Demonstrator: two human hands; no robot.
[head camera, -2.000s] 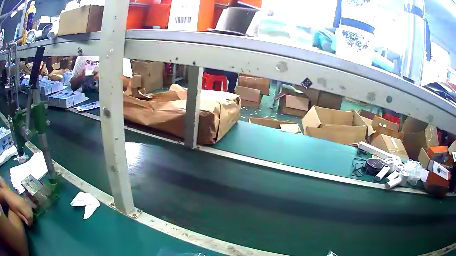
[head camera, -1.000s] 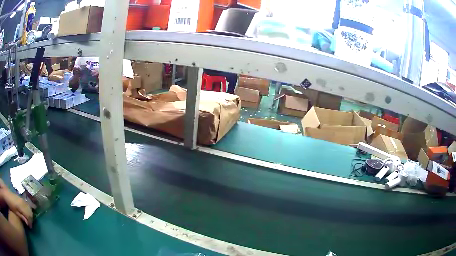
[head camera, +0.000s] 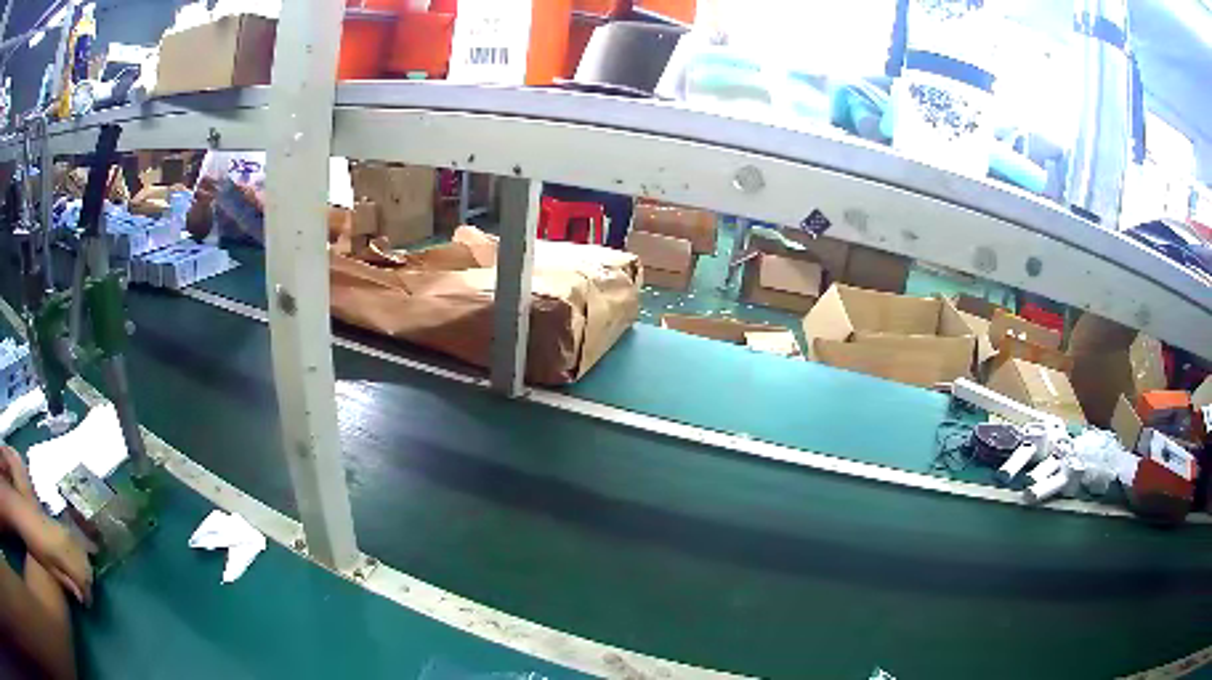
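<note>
Bare skin of hands and forearms shows at the far left edge, cut off by it. The clearer hand, which looks like my right hand (head camera: 53, 547), rests by the small green press base with its clear block (head camera: 96, 502). Its fingertips and anything in them cannot be made out. A sliver of skin above it may be my left hand (head camera: 11, 476), mostly out of the picture. The green lever press (head camera: 93, 319) with a black-gripped lever stands beyond. White sheets (head camera: 77, 445) lie beside its base. A forked white scrap (head camera: 229, 542) lies right of it.
A pale post (head camera: 303, 332) rises between bench and dark green belt (head camera: 665, 558). A loaded shelf (head camera: 638, 133) crosses above. Across the belt are brown paper wrap (head camera: 578, 312), cartons (head camera: 891, 345), white devices with cables (head camera: 1063, 458), and a person near stacked blue-white cards (head camera: 173, 266).
The hand at the left edge has shifted very slightly; the press and scrap have not moved. Across the belt, the person's hands have moved up from the card stacks.
</note>
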